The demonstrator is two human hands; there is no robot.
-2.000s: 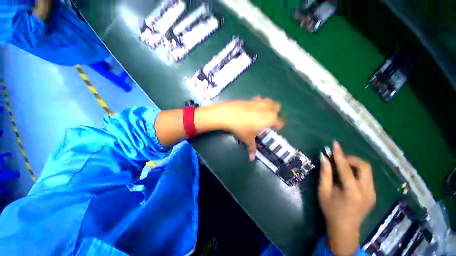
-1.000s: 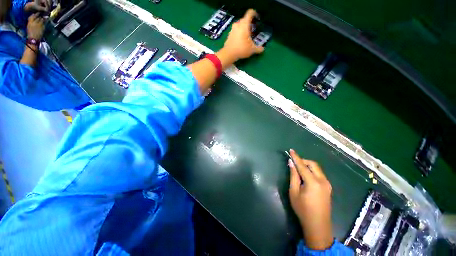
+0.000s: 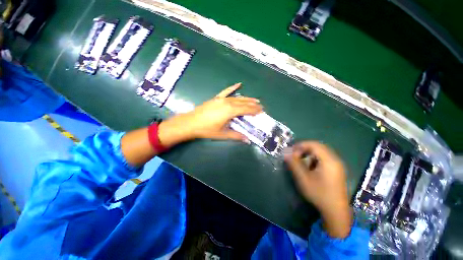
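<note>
A phone chassis (image 3: 264,129) lies slantwise on the dark green bench mat, with a silvery-white middle and its dark board end toward my right hand. My left hand (image 3: 223,117), with a red wrist band, holds the chassis at its upper left end, fingers over the top and thumb along the near side. My right hand (image 3: 317,170) is blurred at the board end, fingertips at its corner. Something small and dark shows between its fingers; I cannot tell what it is.
Three chassis (image 3: 166,73) lie at the left of the bench. Two more (image 3: 379,177) lie at the right by crumpled clear plastic (image 3: 441,203). Beyond the whitish edge strip (image 3: 284,63), the green belt carries chassis (image 3: 310,20). A blue sleeve (image 3: 30,94) shows at far left.
My left hand has come back from the belt to the bench and now holds a chassis there. My right hand has moved to its board end.
</note>
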